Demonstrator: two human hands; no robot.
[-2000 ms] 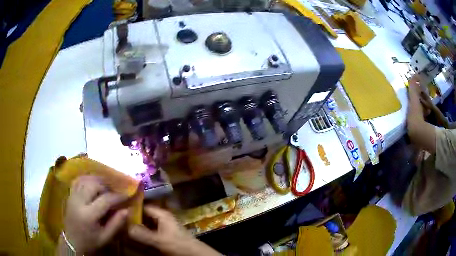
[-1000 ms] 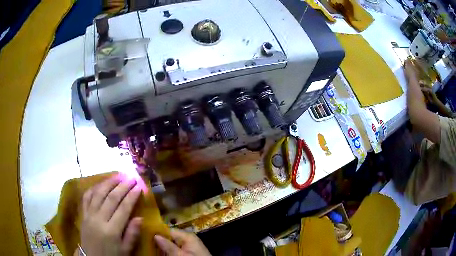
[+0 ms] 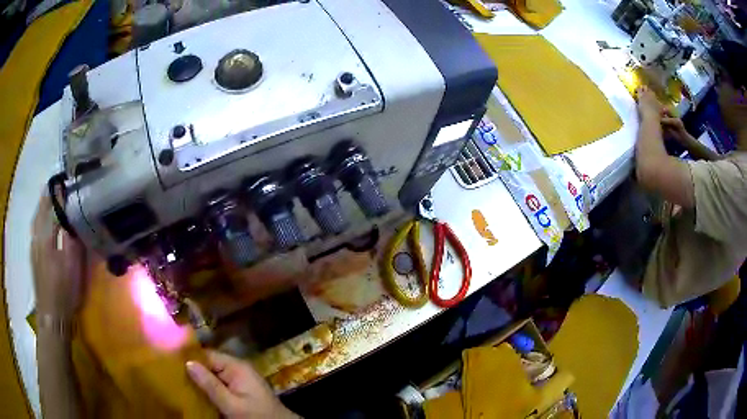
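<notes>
A mustard-yellow fabric piece (image 3: 123, 352) lies in front of and under the needle area of the white-grey overlock machine (image 3: 270, 90), under a bright pink-white light. My left hand (image 3: 53, 245) reaches along the fabric's left side to the machine's left end; its fingers are partly hidden behind the machine. My right hand (image 3: 233, 385) pinches the fabric's right edge at the bottom, thumb and fingers on the cloth. The presser foot is mostly lost in glare.
Scissors with yellow and red handles (image 3: 438, 266) lie right of the machine. A yellow panel (image 3: 549, 94) and printed tape strips (image 3: 536, 192) lie beyond. A small box (image 3: 524, 335) and yellow pieces are below. Another person (image 3: 696, 188) works at right. Long yellow panel (image 3: 24, 74) at left.
My left hand has moved from on top of the fabric, forward to the machine's left end. The fabric now reaches further under the needle area. The machine appears further left and closer.
</notes>
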